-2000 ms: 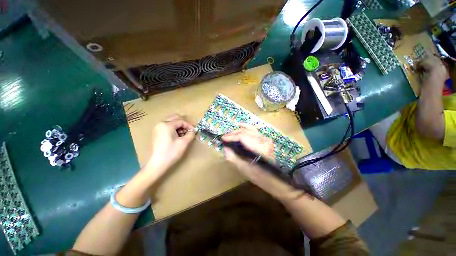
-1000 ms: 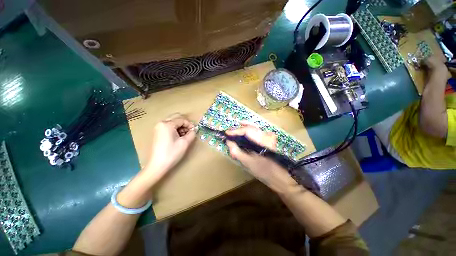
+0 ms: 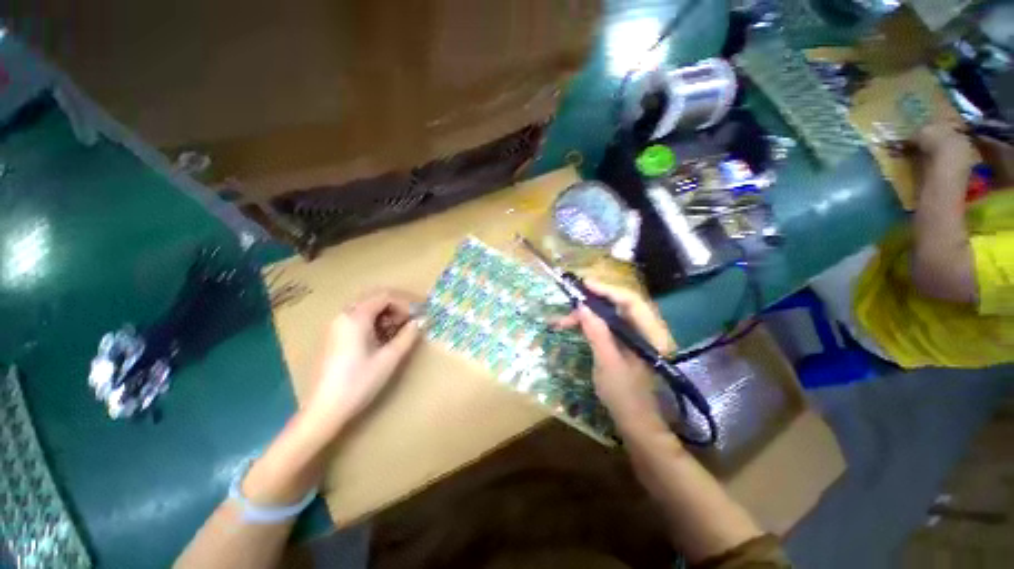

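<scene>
The green PCB panel (image 3: 489, 322) lies slantwise on the tan cardboard mat (image 3: 384, 433). My left hand (image 3: 373, 339) has its fingertips pinched at the panel's left corner; a small part seems to be between them, but it is too blurred to name. My right hand (image 3: 617, 333) holds the black soldering iron (image 3: 623, 331) over the panel's right part. Its metal tip points up and left, off the board's upper edge, near the round clear jar (image 3: 589, 217).
A bunch of black-wired white-silver rounds (image 3: 128, 372) lies left on the green bench. A brown box-like unit (image 3: 367, 100) stands behind the mat. A solder spool (image 3: 695, 95) and a cluttered black tray (image 3: 712, 211) are at right. A person in yellow (image 3: 945, 289) works at far right.
My right hand has drawn the iron's tip away from the panel's left corner, up and right. The panel now shows more of its face and looks turned. The view has shifted and blurred.
</scene>
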